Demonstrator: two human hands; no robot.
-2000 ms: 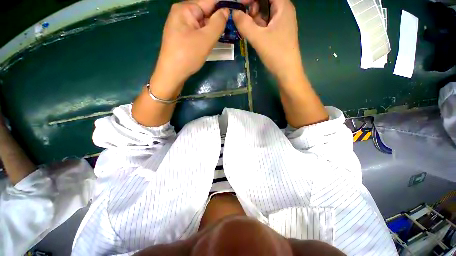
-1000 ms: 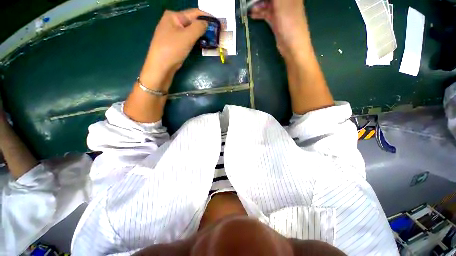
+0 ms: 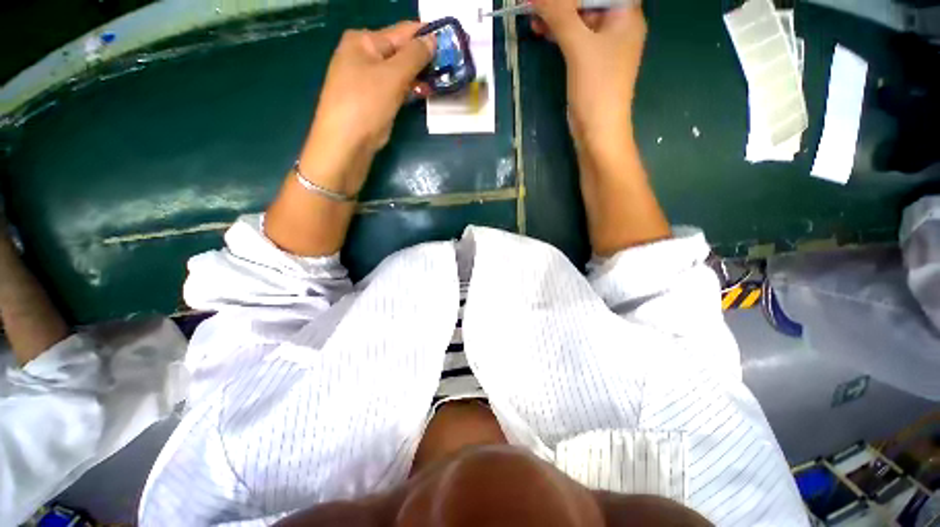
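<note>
My left hand point(image 3: 377, 80) holds a small rounded black watch housing point(image 3: 464, 54) by its left side; blue shows inside it. A blurred yellow tab point(image 3: 476, 96) shows at its lower right edge. A white sticker sheet point(image 3: 463, 120) lies on the green bench under the housing. My right hand point(image 3: 598, 51), near the top edge of the picture, holds slim tweezers point(image 3: 505, 11). Their tip points left over the sheet, apart from the housing. I cannot tell whether the tweezers grip anything.
A fan of cream and white strips point(image 3: 768, 77) lies to the right, with a single white strip point(image 3: 841, 115) beyond it. A black heap point(image 3: 912, 98) is at the far right. Another person's forearm point(image 3: 29, 309) is at the left edge.
My hands have parted from the housing they both held. My left hand keeps it, now tilted above the sheet. My right hand has brought the tweezers over the sheet.
</note>
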